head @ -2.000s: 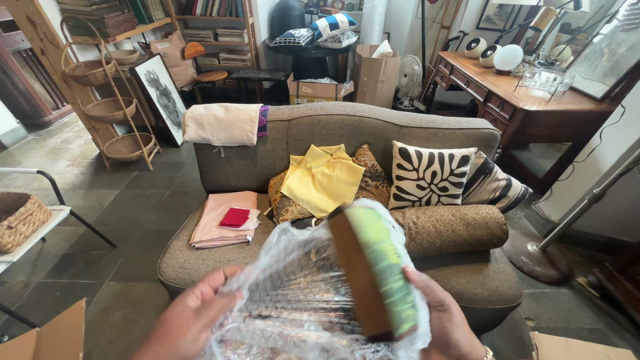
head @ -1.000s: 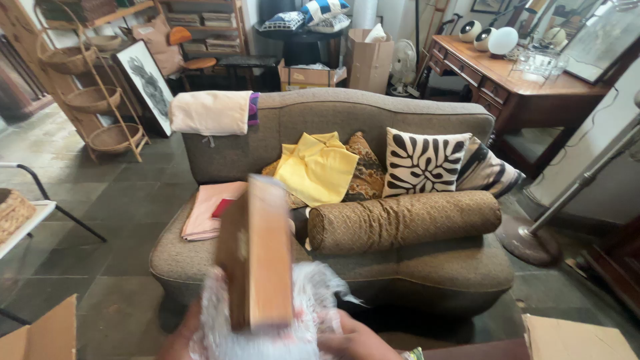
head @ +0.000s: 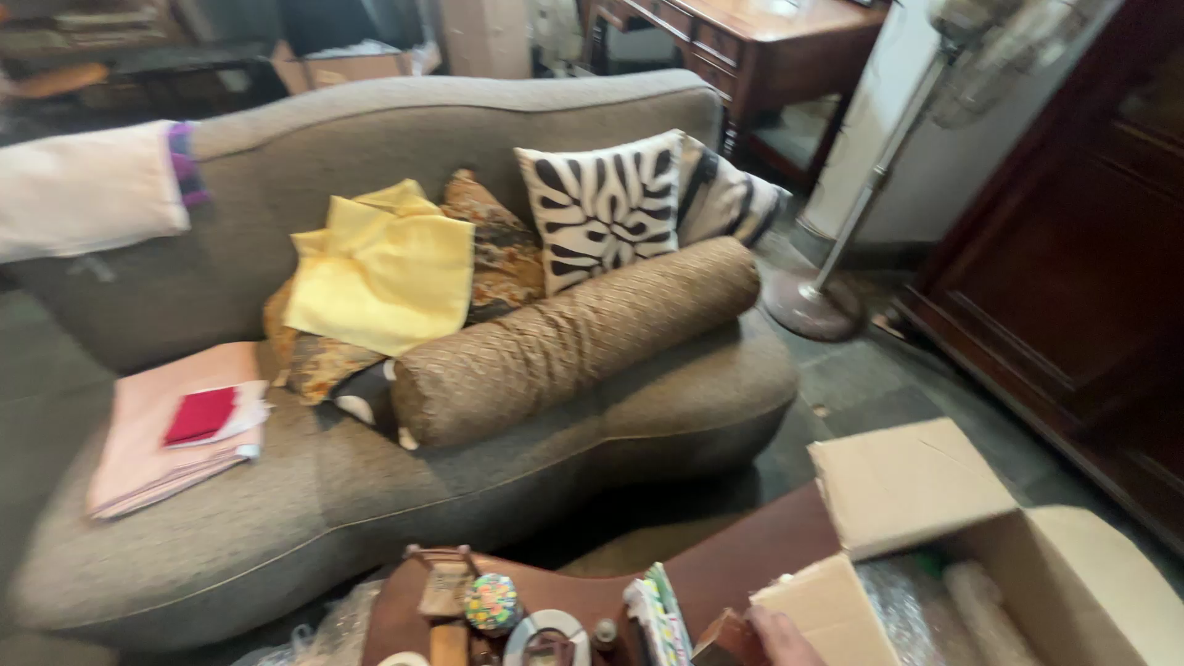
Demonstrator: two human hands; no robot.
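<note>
My right hand [head: 782,638] shows at the bottom edge, blurred, its fingers at the near flap of an open cardboard box [head: 906,490]; a brown piece lies just left of the fingertips, and whether the hand grips it cannot be told. Inside the box lies clear plastic wrap [head: 895,606] around some things. Left of the hand, on a dark red wooden table [head: 740,536], stand a thin colourful booklet or packet [head: 659,615], a round floral-patterned item [head: 492,601], a small wooden block [head: 446,590] and a round white-rimmed item [head: 546,638]. My left hand is out of view.
Behind the table is a grey-brown sofa [head: 444,495] with a bolster [head: 573,347], a yellow cloth [head: 384,268], a black-and-white cushion [head: 606,208] and folded pink cloth [head: 139,435]. A metal stand fan base [head: 814,305] and a dark wooden cabinet [head: 1064,250] are at right.
The brown, box-like item and the plastic wrap held before me earlier are no longer up in front of the sofa. The view has swung down and right, showing the table and cardboard box.
</note>
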